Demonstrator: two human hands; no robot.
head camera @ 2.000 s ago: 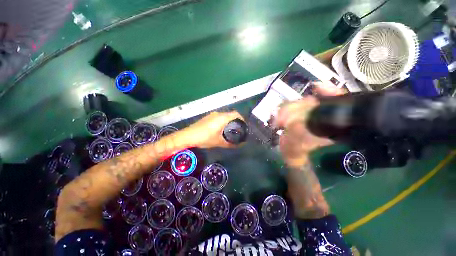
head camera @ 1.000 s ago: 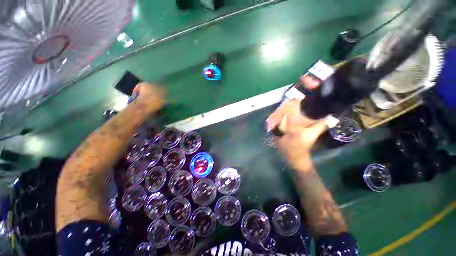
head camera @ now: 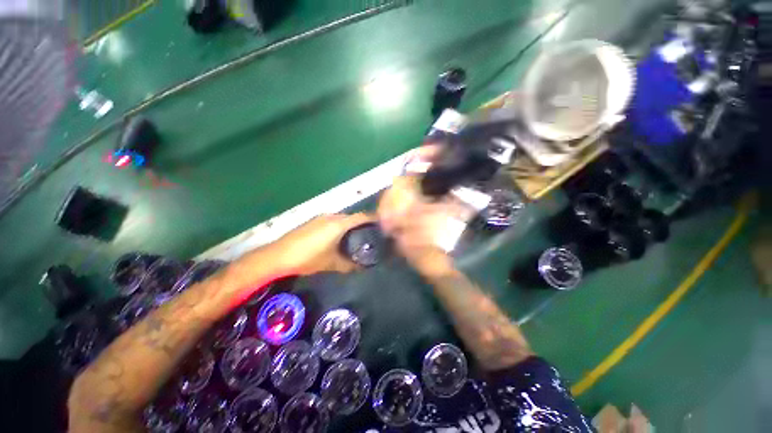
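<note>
My left hand point(head camera: 343, 237) is closed around a black cylindrical unit point(head camera: 366, 244), its round end facing up, just left of my right hand. My right hand point(head camera: 415, 216) is blurred and holds the black power screwdriver point(head camera: 465, 161), which slants away towards the upper right. The driver's tip cannot be made out. Below my left forearm stand several units with clear rims point(head camera: 295, 366). One lit unit point(head camera: 281, 318) among them glows blue and pink. The screw feeder point(head camera: 447, 123) shows partly behind my right hand and the driver.
A white fan point(head camera: 576, 89) stands on a cardboard tray point(head camera: 567, 173) at the upper right. Loose units point(head camera: 89, 213) lie on the green belt point(head camera: 279, 110), one with a lit end point(head camera: 127, 158). Dark cups point(head camera: 622, 220) and a clear-rimmed unit point(head camera: 560, 267) are at right. A large grille point(head camera: 34, 93) fills the upper left.
My left hand has come back from the belt at left to beside my right hand, now with a unit in it. The view has shifted, and the fan shows less covered by the driver.
</note>
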